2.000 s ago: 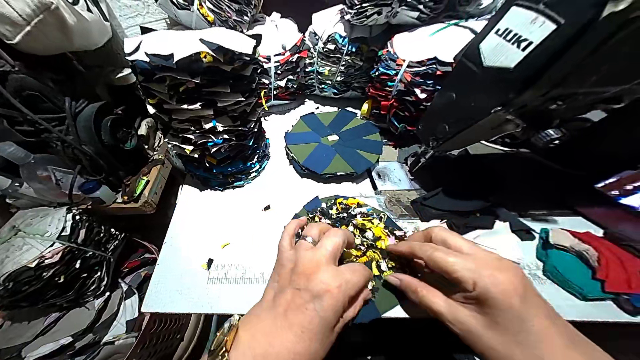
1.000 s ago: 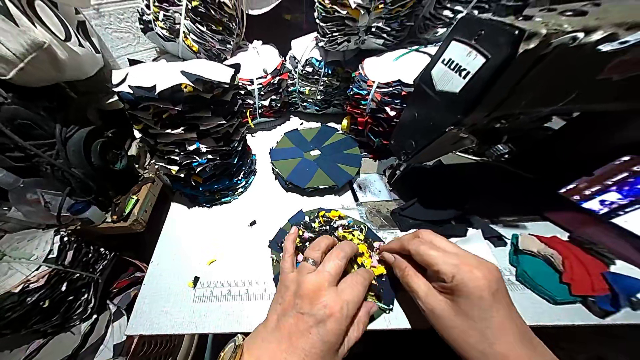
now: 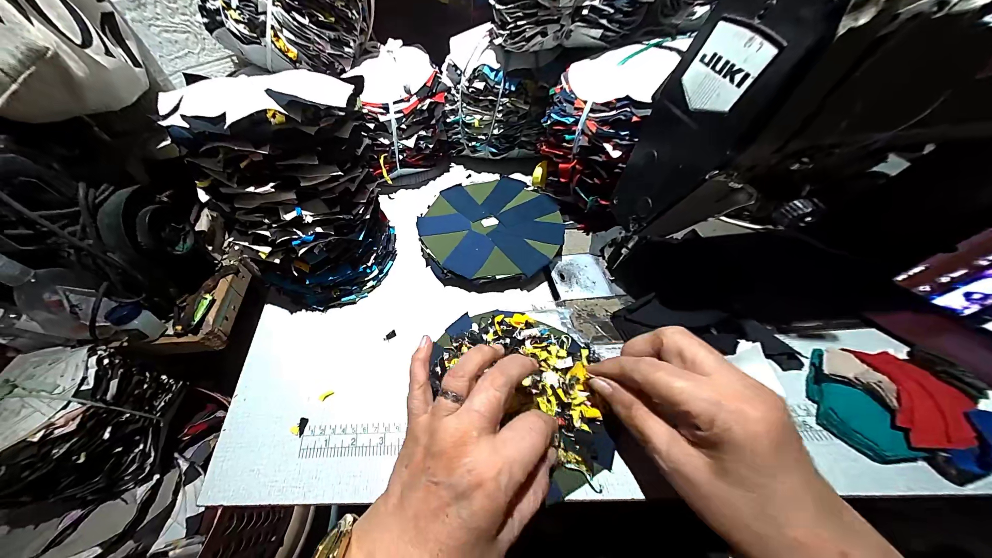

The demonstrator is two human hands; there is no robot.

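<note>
A round fabric piece with blue and olive panels (image 3: 469, 322) lies on the white worktable, topped with a mass of yellow, black and white fabric scraps (image 3: 554, 380). My left hand (image 3: 480, 434), with a ring on one finger, rests spread over the left part of the scraps; whether it grips any cannot be told. At their right edge my right hand (image 3: 697, 418) has thumb and index finger pinched at a yellow scrap. Behind, a stack of round blue and olive patchwork pieces (image 3: 492, 229) lies flat, with a small white bit at its centre.
A black Juki sewing machine (image 3: 697, 116) stands at the right. Tied stacks of fabric (image 3: 287, 178) line the back and left. Teal and red cloth pieces (image 3: 868, 418) lie at the right. A printed ruler scale (image 3: 353, 440) runs near the front edge, and a wooden box (image 3: 225, 310) stands left.
My right hand's fingers have shifted a little at the right edge of the scraps. My left hand stays over the scraps. The view has turned slightly.
</note>
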